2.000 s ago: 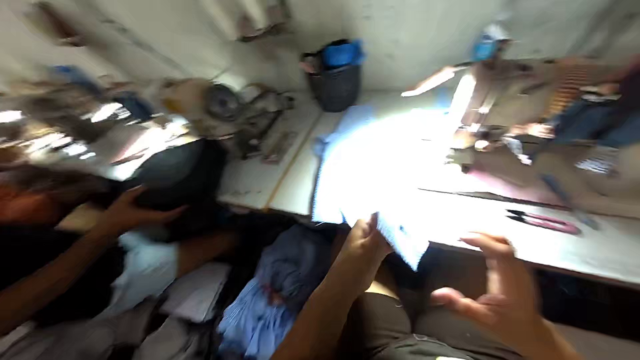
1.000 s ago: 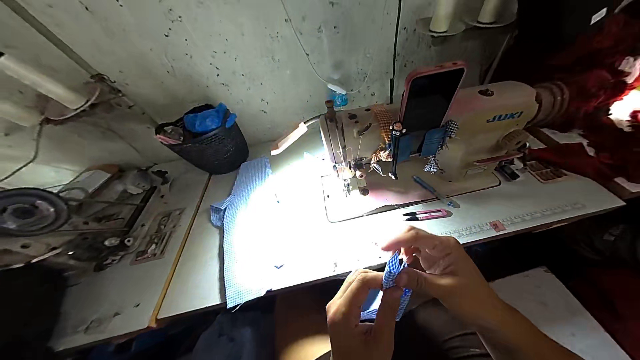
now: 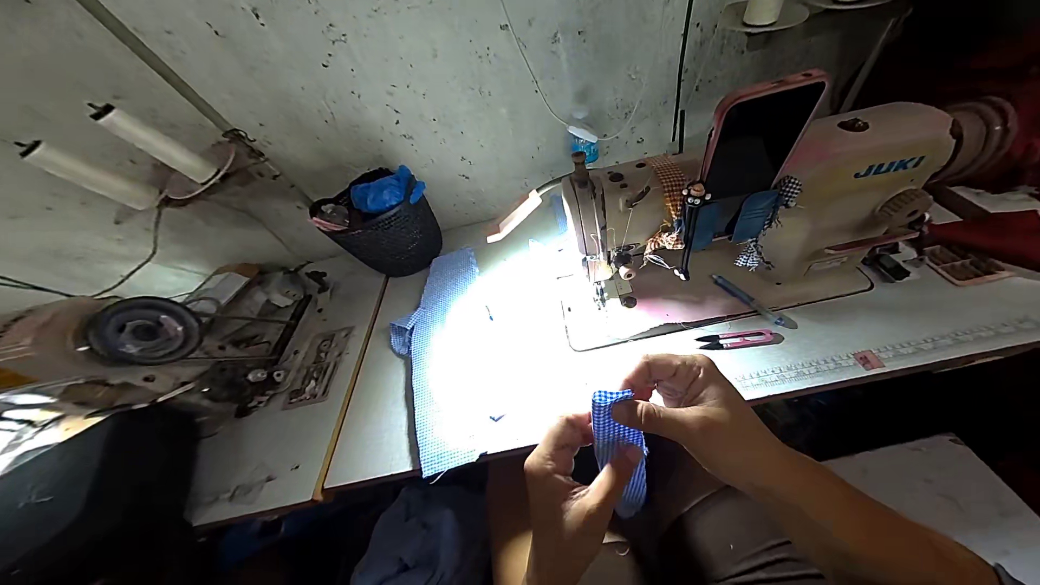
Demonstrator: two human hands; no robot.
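Between my two hands, just off the table's front edge, is a narrow folded strip of blue-and-white checked fabric (image 3: pixel 619 443). My left hand (image 3: pixel 573 479) pinches its lower part between thumb and fingers. At its top end, the thumb and fingers of my right hand (image 3: pixel 678 406) grip the fold. A larger piece of the same checked cloth (image 3: pixel 443 366) lies flat on the white table to the left, partly washed out by the lamp's glare. Beyond my hands stands a Juki sewing machine (image 3: pixel 845 175), its needle area brightly lit.
Pink-handled thread snips (image 3: pixel 738 339), a blue pen (image 3: pixel 747 301) and a clear ruler (image 3: pixel 812 366) lie right of my hands. A phone (image 3: pixel 764 130) is mounted before the machine. A black basket (image 3: pixel 390 236) stands against the wall. Another machine (image 3: pixel 142 329) is at far left.
The view has swung to the right since the first frame. Two seconds ago my right hand was apart from the cloth with its fingers spread; now both hands hold the small checked strip.
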